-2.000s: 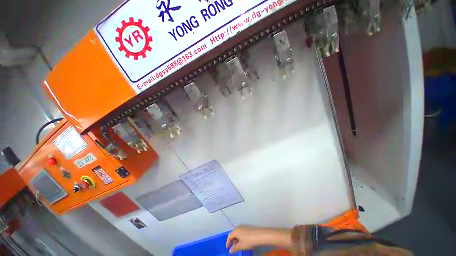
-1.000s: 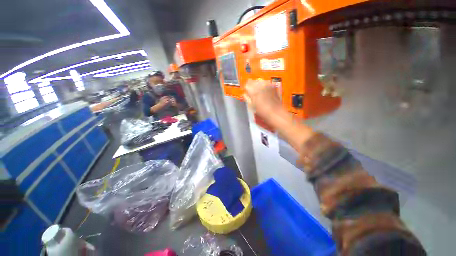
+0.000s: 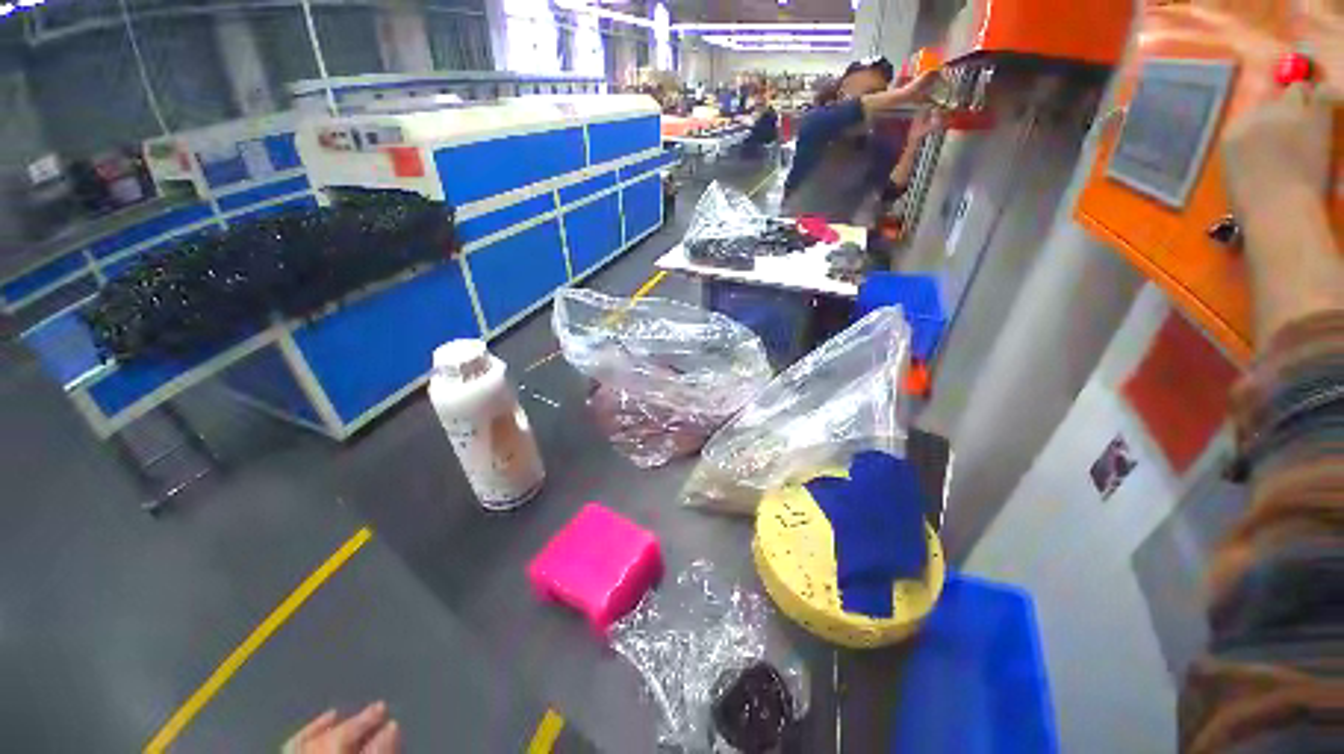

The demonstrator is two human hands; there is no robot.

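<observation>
My right hand (image 3: pixel 1276 148) is at the orange control panel (image 3: pixel 1128 221) at the upper right. Its fingers are beside the red button (image 3: pixel 1296 68); blur hides whether they touch it or hold anything. The panel has a grey screen (image 3: pixel 1172 130). My left hand (image 3: pixel 348 731) is low at the bottom edge and cut off, its visible fingers slightly apart with nothing seen in them. On the dark bench, a dark pot (image 3: pixel 750 707) stands in clear plastic wrap (image 3: pixel 681 633). A dark blue cloth (image 3: pixel 880 538) hangs over a round yellow tub (image 3: pixel 803 582).
A pink block (image 3: pixel 597 564), a white bottle (image 3: pixel 487 430) and clear plastic bags (image 3: pixel 818 405) are on the bench. A blue bin (image 3: pixel 973 670) is beside it. Blue machines (image 3: pixel 383 317) stand left, and yellow lines (image 3: pixel 258 648) mark the floor. A person (image 3: pixel 840 159) stands beyond the bench.
The view has swung left and down from the dryer front to the bench. My right hand has moved from low by the blue bin up to the panel. My left hand has come into view.
</observation>
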